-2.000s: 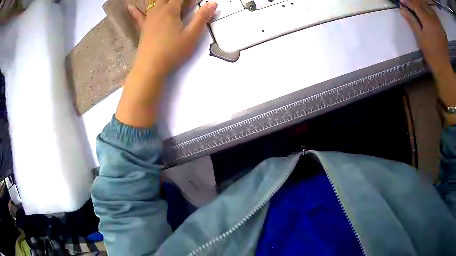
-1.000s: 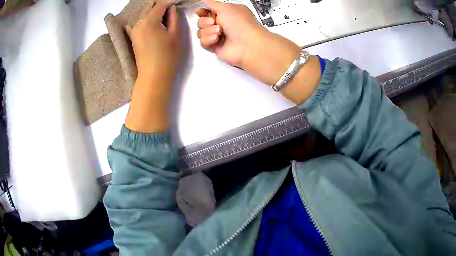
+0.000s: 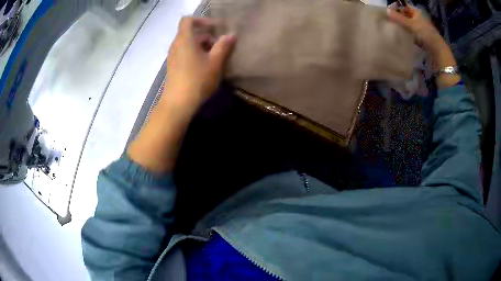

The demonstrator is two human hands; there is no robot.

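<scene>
A brown-beige cut fabric panel (image 3: pixel 307 41) is stretched between my two hands, blurred by motion. My left hand (image 3: pixel 200 60) grips its left end between thumb and fingers. My right hand (image 3: pixel 420 27) holds its right end near the upper right. Below the panel, a stack of cut panels (image 3: pixel 335 107) of smooth brown-beige cloth lies in a cardboard box (image 3: pixel 285 116) with brown-gold edges. The held panel hides much of the stack and the box's far side.
The white sewing machine head (image 3: pixel 16 104) with its blue stripe stands at the left, over the needle plate (image 3: pixel 46 192). The white table (image 3: pixel 118 82) edge runs between machine and box. Dark speckled cloth (image 3: pixel 393 131) lies right of the box.
The view has turned right from the table to the box. Both hands have left the tweed-like piece on the table and now hold a panel above the box.
</scene>
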